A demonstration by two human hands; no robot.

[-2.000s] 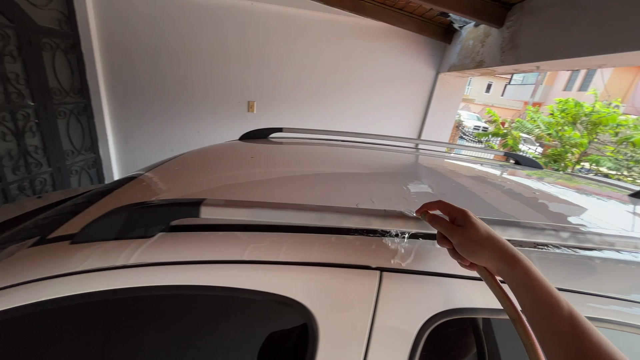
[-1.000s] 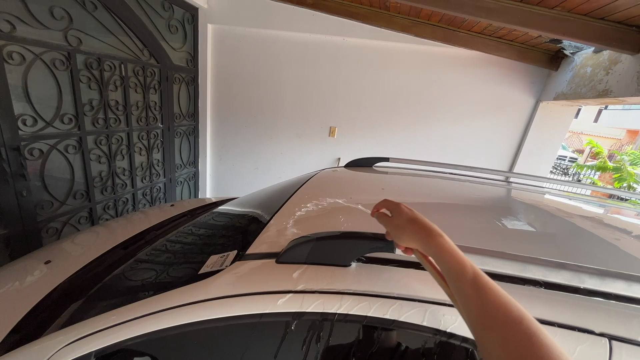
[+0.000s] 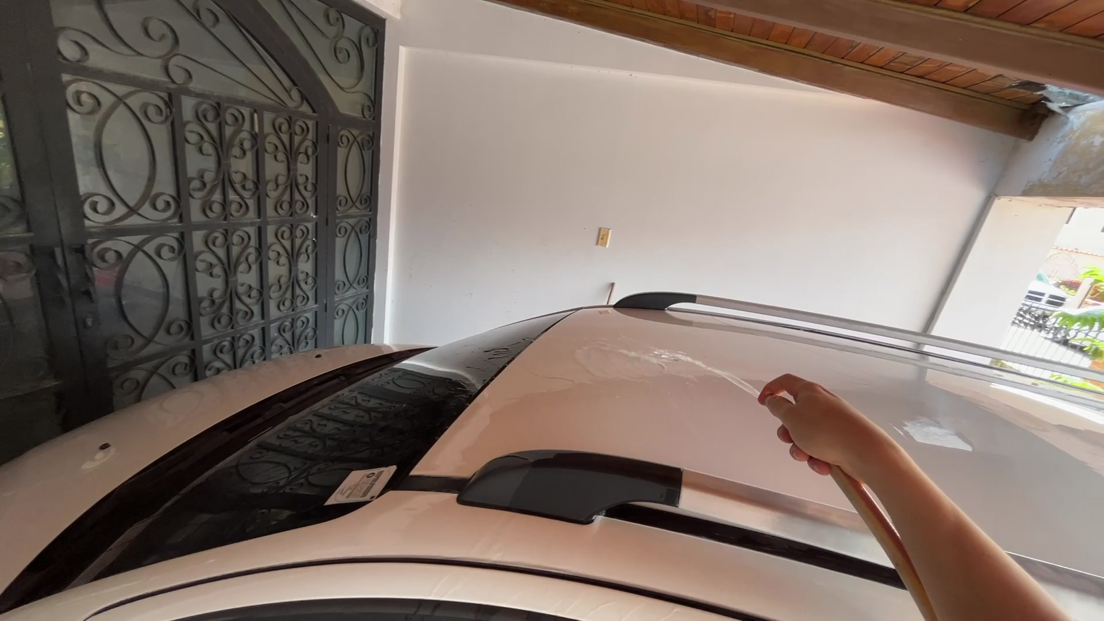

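Observation:
My right hand [image 3: 815, 423] is closed around the end of a garden hose [image 3: 875, 526], above the near side of a car roof [image 3: 733, 388]. A stream of water [image 3: 711, 369] leaves the hose end toward the left and lands on the front part of the roof, where the surface is wet. Below the hand runs the near roof rail [image 3: 586, 483], with a black end cap and a silver bar. Left of the roof lies the dark windshield [image 3: 379, 423], wet near its top edge, with a white sticker [image 3: 360, 485] in its near corner. My left hand is out of view.
Along the roof's far side runs the other roof rail [image 3: 776, 312]. Behind the car stands a white wall [image 3: 690, 172] with an outlet plate [image 3: 604, 236]. A wrought-iron door [image 3: 216, 190] rises beyond the hood [image 3: 172, 405]. Wooden beams [image 3: 776, 52] cross overhead.
The view has swung toward the front of the car. My right hand has moved from the middle of the near rail to above the roof's front, and water now falls farther across the roof.

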